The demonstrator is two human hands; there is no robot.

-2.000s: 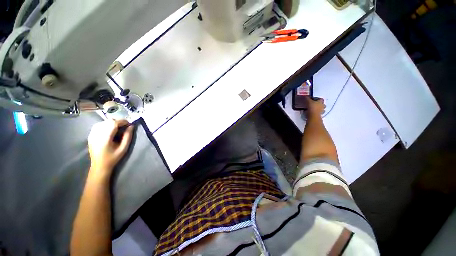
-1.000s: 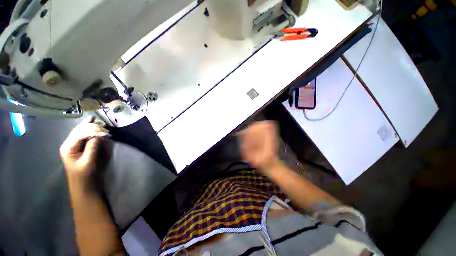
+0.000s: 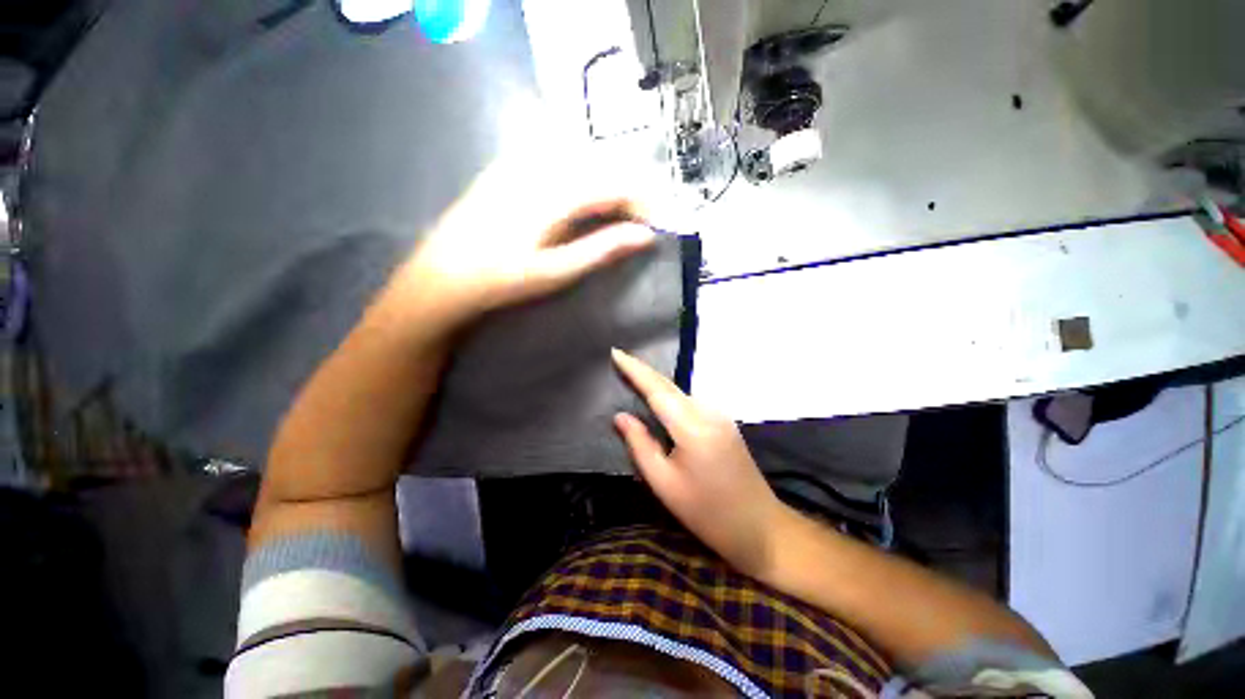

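Note:
The dark grey garment panel [image 3: 314, 301] covers the left of the machine table. Its right edge shows a black strip [image 3: 690, 307] just in front of the presser foot and needle [image 3: 699, 161]. My left hand [image 3: 526, 246] lies on the panel near the needle, thumb and fingers apart, partly washed out by glare. My right hand [image 3: 696, 458] rests on the panel's near right corner, with fingertips on the cloth. Neither hand visibly pinches the cloth.
The white table edge [image 3: 874, 369] runs to the right. Orange-red snips [image 3: 1225, 232] lie at the far right. A phone [image 3: 1072, 414] with a cable is on the lower white board [image 3: 1106, 533]. The lamp and turquoise cover [image 3: 451, 17] are at the top. The checked apron [image 3: 655, 601] is on my lap.
The view has turned left. My right hand has left the phone and come onto the panel. My left hand now lies flatter on the cloth, and the black strip shows only as a narrow edge.

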